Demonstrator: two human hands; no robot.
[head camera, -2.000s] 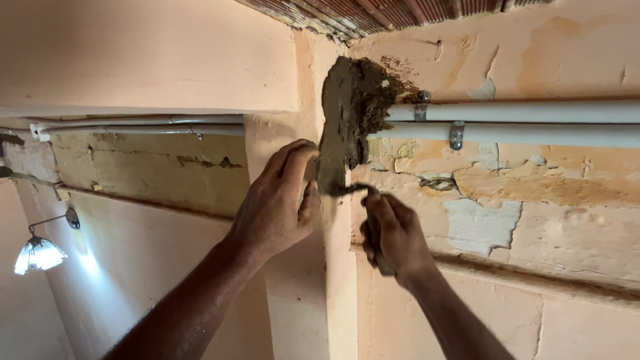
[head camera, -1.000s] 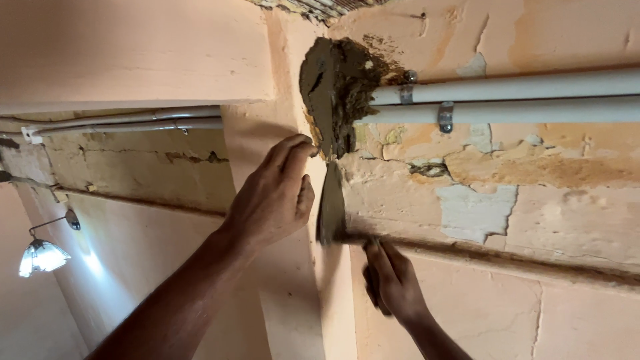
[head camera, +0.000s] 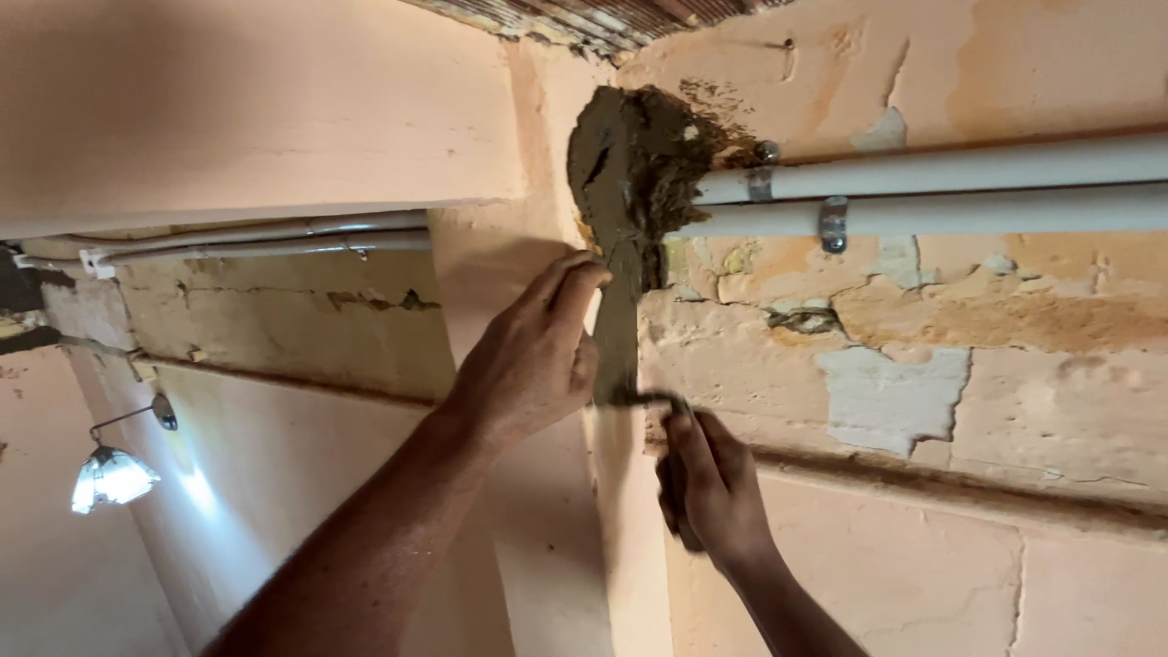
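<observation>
Dark wet mortar covers the wall corner near the ceiling, smooth on the left, rough where the pipes meet it. My left hand rests with bent fingers at the left edge of the corner strip, beside the mortar; whether it presses on something thin there cannot be told. Below and to the right, my right hand grips the dark handle of a trowel. The trowel's bent neck runs left to the lower end of the mortar strip. Its blade lies against the corner and blends with the mortar.
Two pale pipes run right along the wall, held by metal clamps. A peeled plaster patch and a ledge lie below. At left are a lit wall lamp and more pipes. Ribbed ceiling boards are overhead.
The trowel went down the corner from beside my left hand, then came partway back up. A smooth strip of mortar now reaches below the rough patch. My left hand stays at the corner's left edge.
</observation>
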